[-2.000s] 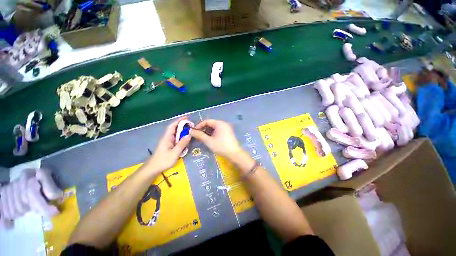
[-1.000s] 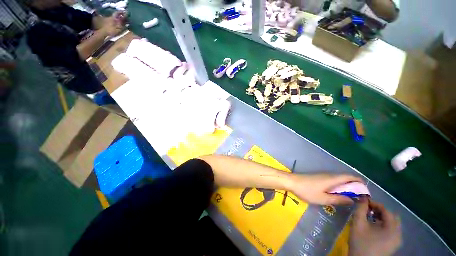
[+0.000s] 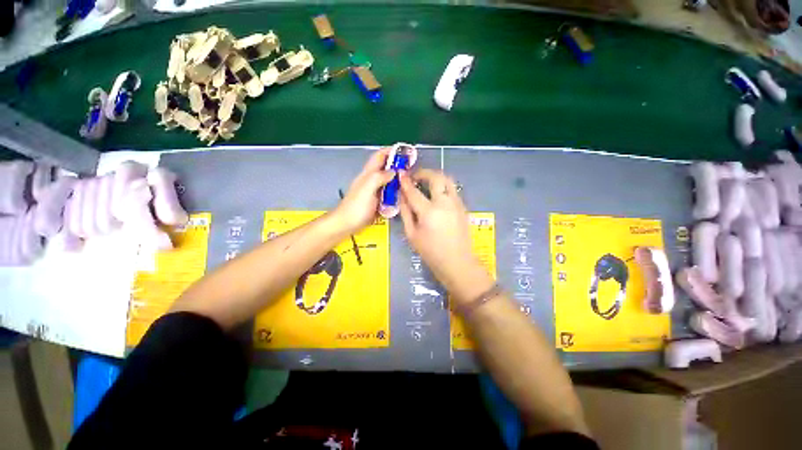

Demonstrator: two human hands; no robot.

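Note:
A pale pink housing shell (image 3: 388, 209) with a bright blue battery (image 3: 392, 188) in its hollow side is held upright above the bench near its far edge. My left hand (image 3: 363, 192) grips the shell from the left side. My right hand (image 3: 433, 209) is on the right, its thumb and fingertips touching the blue battery. The fingertips hide part of the battery. I cannot tell whether the right fingers hold a small part or wire.
Green belt (image 3: 264, 114) runs beyond the bench, bearing a beige parts heap (image 3: 211, 75), wired batteries (image 3: 368, 83), a lone shell (image 3: 453, 82) and filled housings (image 3: 123, 95). Empty housings stand left (image 3: 97, 204) and heaped right (image 3: 747, 246). A carton (image 3: 633, 406) is at lower right.
The view swung left, then came back to face the bench squarely. The shell with the battery has stayed in my left hand. My right fingers are now against the battery.

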